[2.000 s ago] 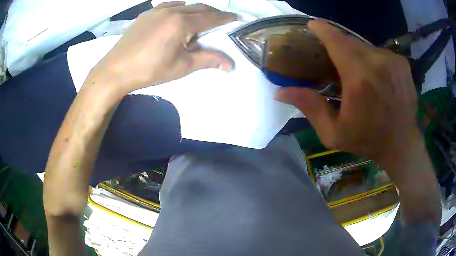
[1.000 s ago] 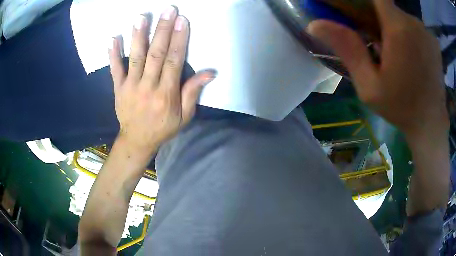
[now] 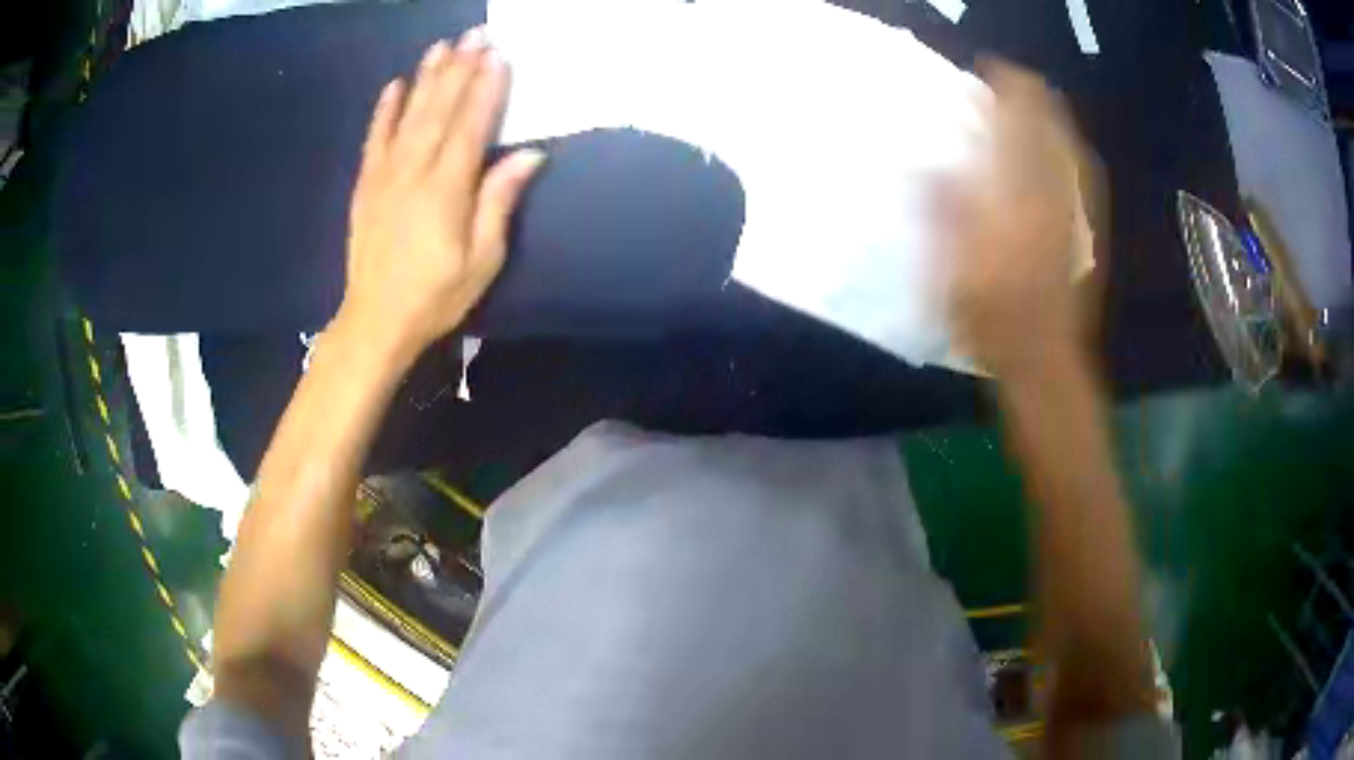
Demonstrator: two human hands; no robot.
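Observation:
A white garment panel [image 3: 832, 164] lies on the dark pressing cover [image 3: 193, 208], its curved cut-out facing me. My left hand [image 3: 428, 201] lies flat at the panel's left end, thumb apart, holding nothing. My right hand [image 3: 1025, 238] is over the panel's right end and blurred by motion; whether its fingers grip the edge cannot be told. The steam iron [image 3: 1240, 290] stands at the right end of the table, away from both hands, its clear-rimmed pointed part showing.
A pale sheet [image 3: 1284, 186] lies at the right end beside the iron. Small white strips [image 3: 1084, 24] lie at the far edge. A small white scrap [image 3: 469, 368] is on dark cloth near me. White cloth [image 3: 175, 416] hangs at left, with yellow-framed carts below.
My right hand has let go of the iron, which now stands at the far right, and has moved onto the panel. The view has shifted; my left hand is at the panel's left end.

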